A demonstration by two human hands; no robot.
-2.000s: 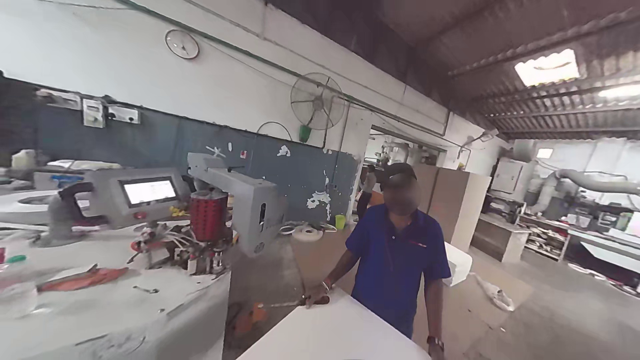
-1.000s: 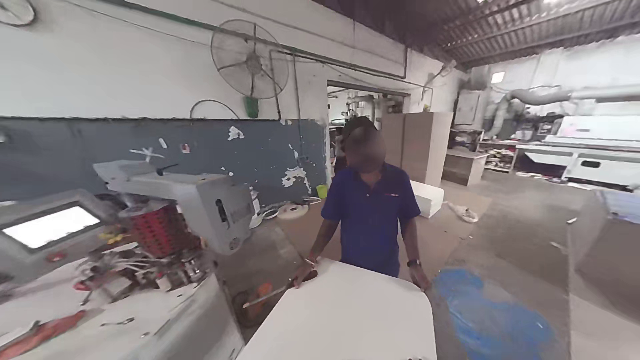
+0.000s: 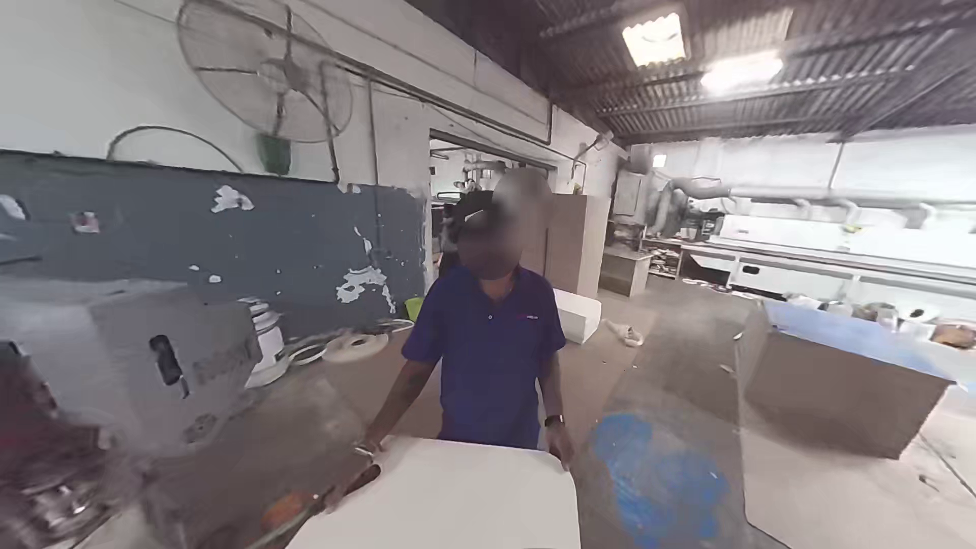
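Note:
Neither of my hands can be made out in the head view. A white board (image 3: 473,496) with rounded corners extends from the bottom edge. At its far side stands another person in a blue polo shirt (image 3: 492,358), facing me. One of that person's hands (image 3: 370,448) is at the board's far left corner; the other hand (image 3: 560,446), below a dark wristband, touches the far right corner. A dark, blurred elongated thing (image 3: 358,484) lies along the board's left edge; what it is I cannot tell.
At left stands a grey machine head (image 3: 145,358), with metal parts below it. Rolls of edging tape (image 3: 354,347) lie behind it. A large brown block with a blue top (image 3: 846,381) is at right. Blue patches (image 3: 659,480) mark the floor. A wall fan (image 3: 267,72) hangs upper left.
The view has swung right and nearer to the board. The other person's second hand, low beside the body two seconds ago, is now on the board's far right corner.

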